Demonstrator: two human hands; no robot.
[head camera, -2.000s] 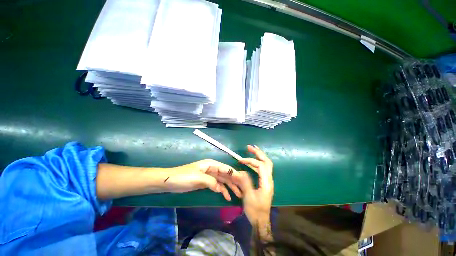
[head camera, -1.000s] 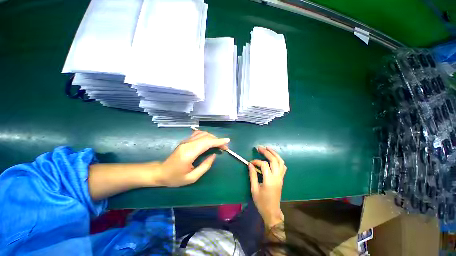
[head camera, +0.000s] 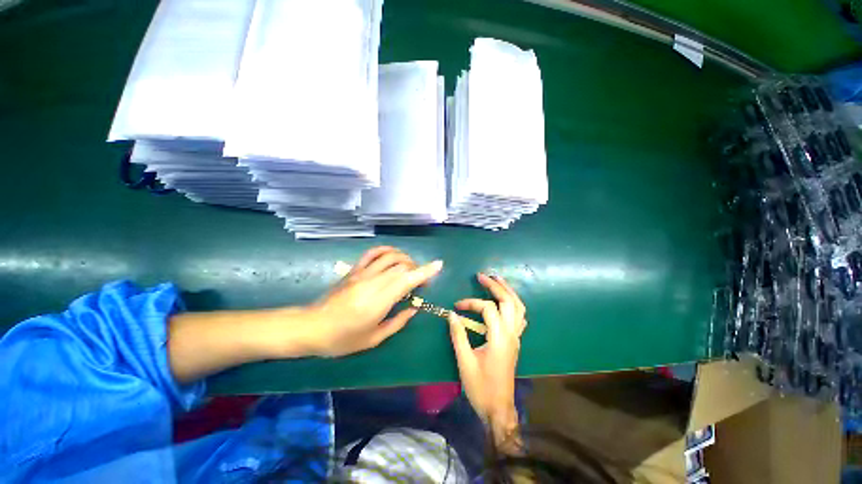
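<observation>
A narrow pale strip with dark and brown-gold marks (head camera: 433, 308) lies slanted between my hands over the dark-green bench (head camera: 624, 284). My left hand (head camera: 370, 301) grips its left part, and a pale end sticks out beyond the fingers at upper left. My right hand (head camera: 491, 336) pinches its lower right end between thumb and fingers, other fingers raised. The fingers cover parts of the strip.
Thick stacks of blank white cards (head camera: 302, 85) stand beyond my left hand, with narrower white stacks (head camera: 501, 123) to their right. Dark loops (head camera: 142, 175) show at far left. Shiny clear trays (head camera: 794, 236) pile at right, above an open carton (head camera: 775, 440).
The strip lay on the bench, then both hands took hold of it. It now shows a marked face instead of a plain pale one. The stacks have shifted slightly in view.
</observation>
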